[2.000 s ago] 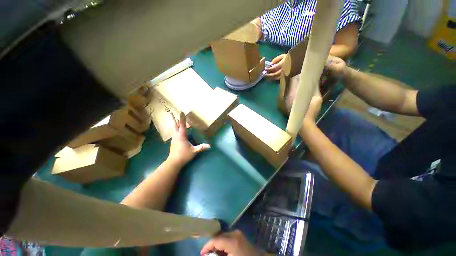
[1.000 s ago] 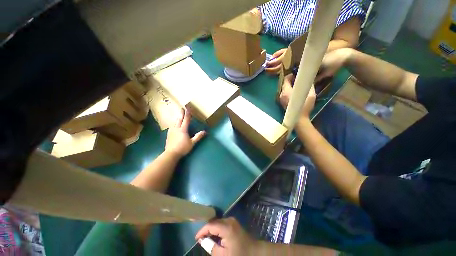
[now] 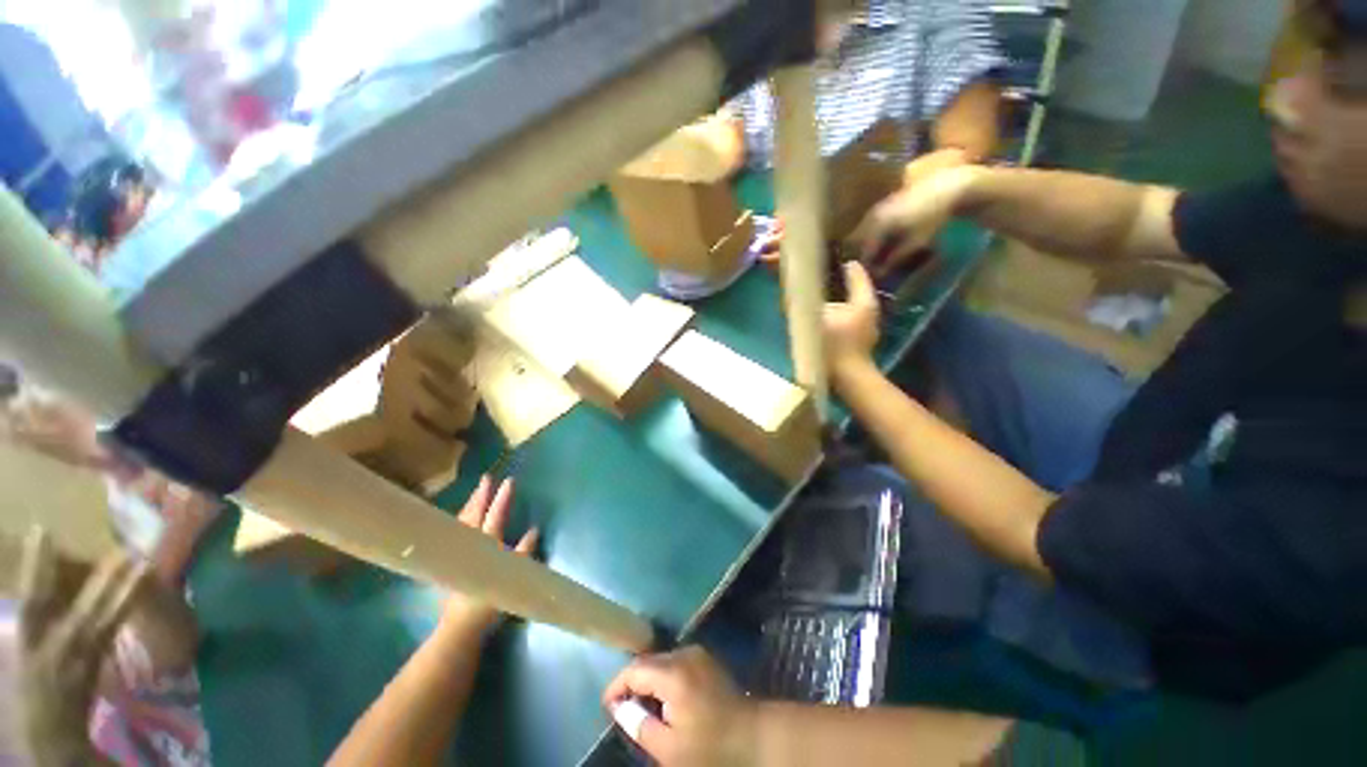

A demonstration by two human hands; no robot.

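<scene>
My left hand (image 3: 483, 558) is at the green bench top (image 3: 600, 525), empty, with its fingers apart, partly behind a cream pipe. My right hand (image 3: 678, 707) is curled at the bench's near edge, beside the pipe's foot. It has a white cover on one digit; whether it grips anything is hidden. A closed brown carton (image 3: 742, 402) lies beyond my hands, near the bench edge. Another closed carton (image 3: 630, 354) lies left of it, beside flat tan cardboard (image 3: 517, 393). Open brown cartons (image 3: 397, 405) are piled at the left, partly behind the frame.
Cream pipes (image 3: 450, 543) and a raised shelf (image 3: 495, 113) cross the view. A black and silver keypad-like device (image 3: 828, 599) is below the bench edge. A person in dark clothes (image 3: 1199, 495) works at the right. An upright open carton (image 3: 675, 202) stands near a person in stripes.
The view has swung, showing more of the shelf and people at the left. My left hand now sits lower in view, farther from the closed cartons. My right hand remains at the bench edge.
</scene>
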